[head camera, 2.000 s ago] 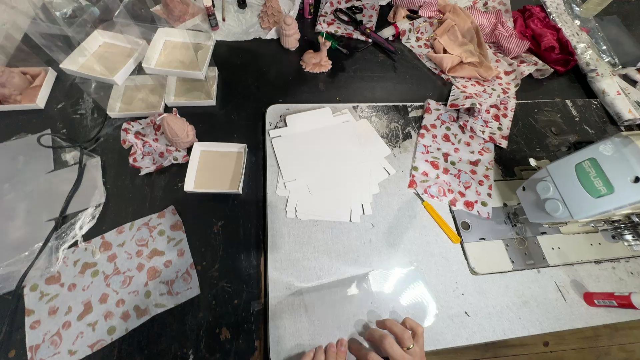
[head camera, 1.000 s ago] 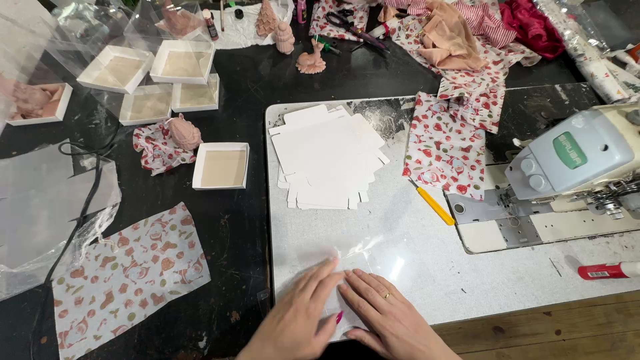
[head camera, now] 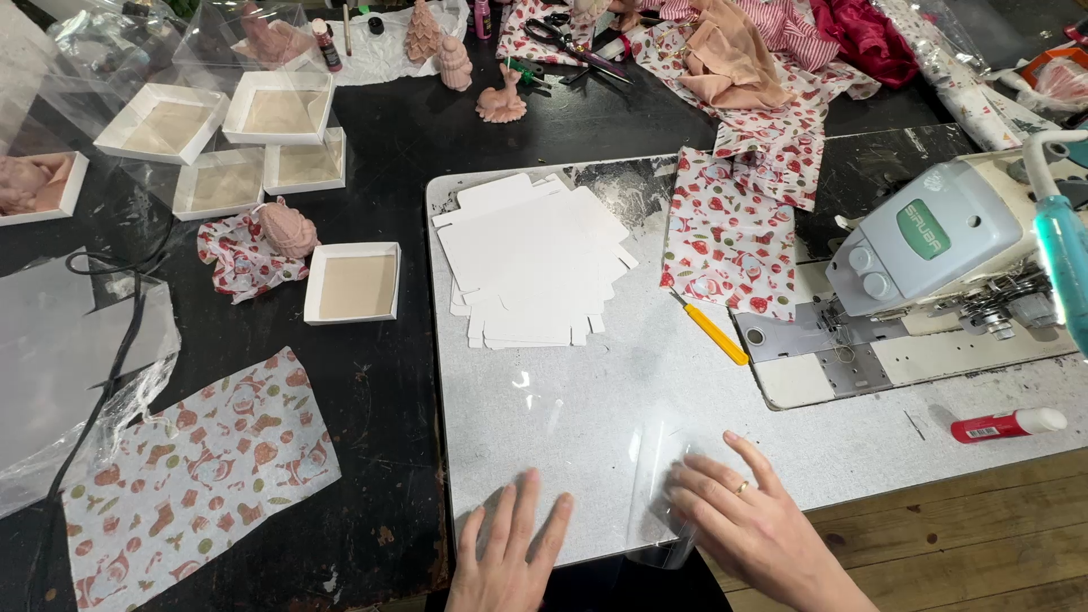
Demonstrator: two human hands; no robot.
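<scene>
A clear plastic sheet (head camera: 650, 476), curled up at its right part, lies at the near edge of the grey sewing table. My right hand (head camera: 731, 510), with a ring on one finger, touches the curled part; its fingertips are blurred. Spread flat at the left is my left hand (head camera: 514, 540), fingers apart; where the clear film ends near it is hard to see. Beyond the hands lies a stack of white die-cut card blanks (head camera: 531, 263). A yellow-handled seam ripper (head camera: 714, 333) rests right of the stack, beside printed fabric (head camera: 731, 238).
On the right stand a sewing machine (head camera: 943, 238) and a red glue stick (head camera: 1007, 425). On the black table at left are an open white box (head camera: 353, 283), several more boxes, a wrapped pinkish figure (head camera: 287, 228), printed paper (head camera: 204, 476) and a black cable (head camera: 127, 340).
My hands were close together over the clear sheet a second ago and are now apart, the right hand farther right at the sheet's curled part.
</scene>
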